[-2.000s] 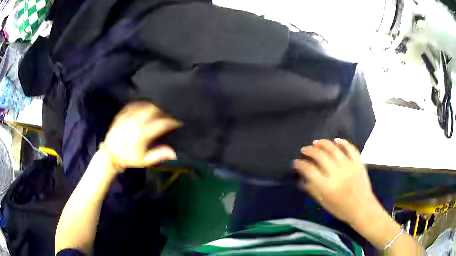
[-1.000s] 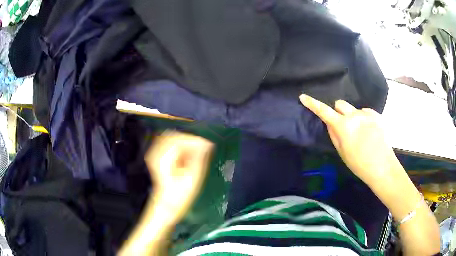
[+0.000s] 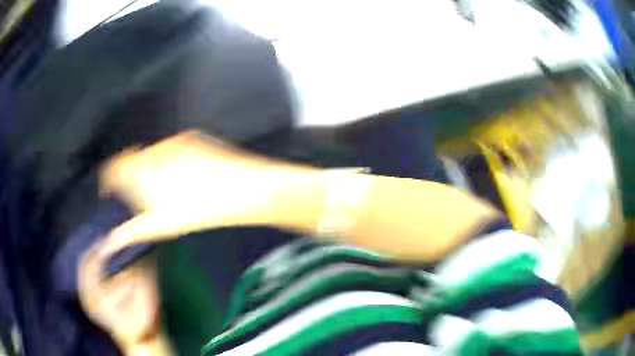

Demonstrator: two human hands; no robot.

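Note:
The dark garment [image 3: 230, 83], black shell cloth, lies over the table's left part and hangs down at the left. Navy lining [image 3: 83, 240] shows beside my hands. My right hand [image 3: 157, 184] reaches across from the right, with dark cloth between its fingers and thumb. My left hand [image 3: 124, 295] is just below it at the lower left, fingers curled around a navy fold. The two hands are close together, near the right thumb. The view is strongly blurred, and the fingertips and exact cloth edges cannot be made out.
The white table [image 3: 390, 62] spans the top, its front edge slanting up to the right. Below right are a yellow frame [image 3: 507, 181] and a pale, blurred bundle [image 3: 592, 188]. My green-and-white striped top fills the bottom.
The view has swung, so the garment now sits further left and more yellow frame shows at right. My right hand has crossed left to my left hand; both are now on the cloth.

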